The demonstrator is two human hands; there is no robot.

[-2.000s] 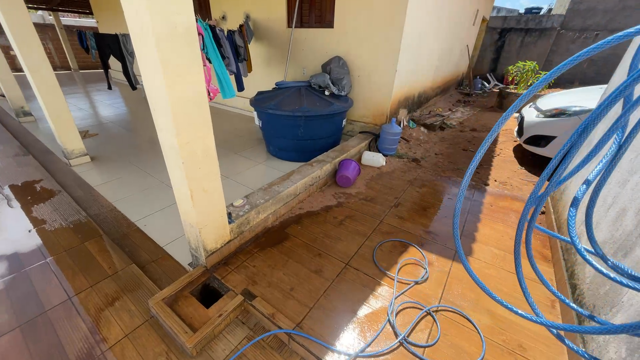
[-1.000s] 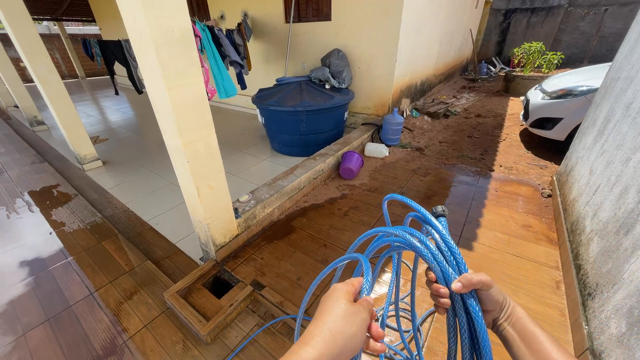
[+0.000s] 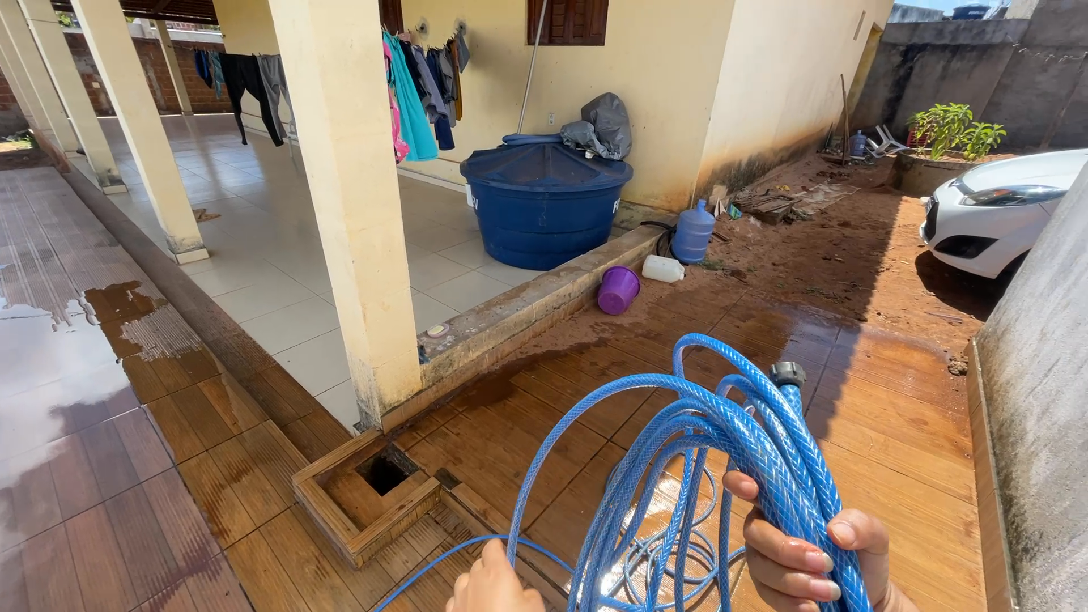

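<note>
Loops of a blue braided garden hose (image 3: 722, 416) hang in front of me, bunched in my right hand (image 3: 807, 548), whose fingers and thumb wrap around them. A black hose connector (image 3: 788, 374) sticks up from the bundle above that hand. Low in the view, my left hand (image 3: 495, 582) holds a single run of the hose near the bundle's left side; its fingers are partly cut off by the frame's edge. More hose lies in loose coils on the wet tiles beneath the loops.
A square tiled drain box (image 3: 370, 493) with a dark hole stands left of the hose. Beyond are a purple bucket (image 3: 618, 290), a white jug (image 3: 663, 269), a blue water bottle (image 3: 694, 231), a blue water tank (image 3: 544, 208), a pillar (image 3: 353, 195), a car (image 3: 1003, 208) and a grey wall (image 3: 1041, 399).
Both hands, out of view two seconds ago, have come into view with the hose loops. Since one second ago, my left hand has moved down and away from the bundle. The view has shifted.
</note>
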